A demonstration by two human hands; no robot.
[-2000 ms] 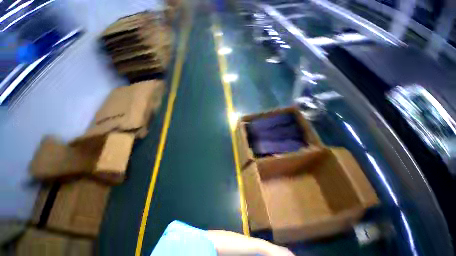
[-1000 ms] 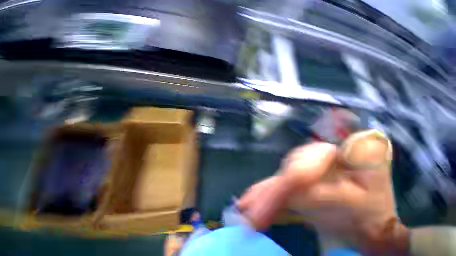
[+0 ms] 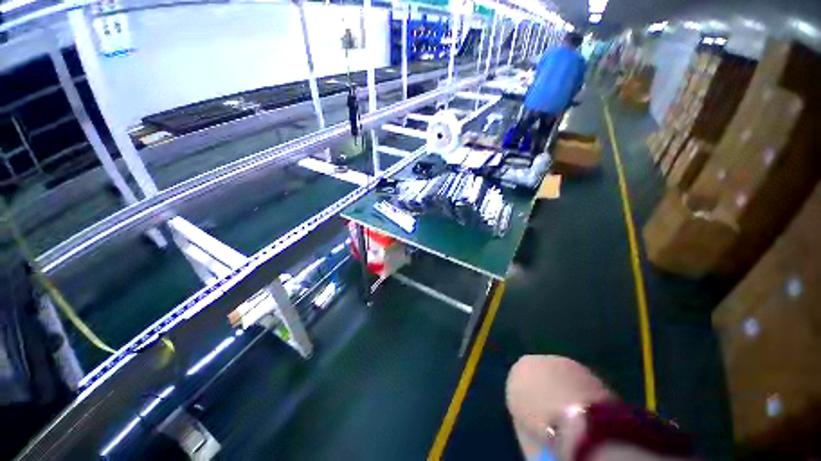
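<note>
My right hand (image 3: 551,396) is blurred and cut off at the bottom edge, right of centre, with a dark red cuff or band behind it. It appears rounded over; its fingers and anything in them cannot be made out. My left hand is not in view. Ahead is the green-topped bench (image 3: 441,250), with a heap of silver and dark strip-like parts (image 3: 464,196) on it. A few strips (image 3: 394,217) lie apart at its near left corner. My right hand is well short of the bench.
A conveyor rail (image 3: 216,284) runs along the left, with a yellow-green strap (image 3: 76,317) at far left. A person in blue (image 3: 554,79) stands beyond the bench. An open carton (image 3: 691,236) and stacked cartons (image 3: 779,333) line the right. Red-and-white bags (image 3: 385,252) sit under the bench.
The view has swung from the floor cartons and the line to the bench and aisle. The open cartons seen close before are gone from view. Only one hand shows now, low at the right.
</note>
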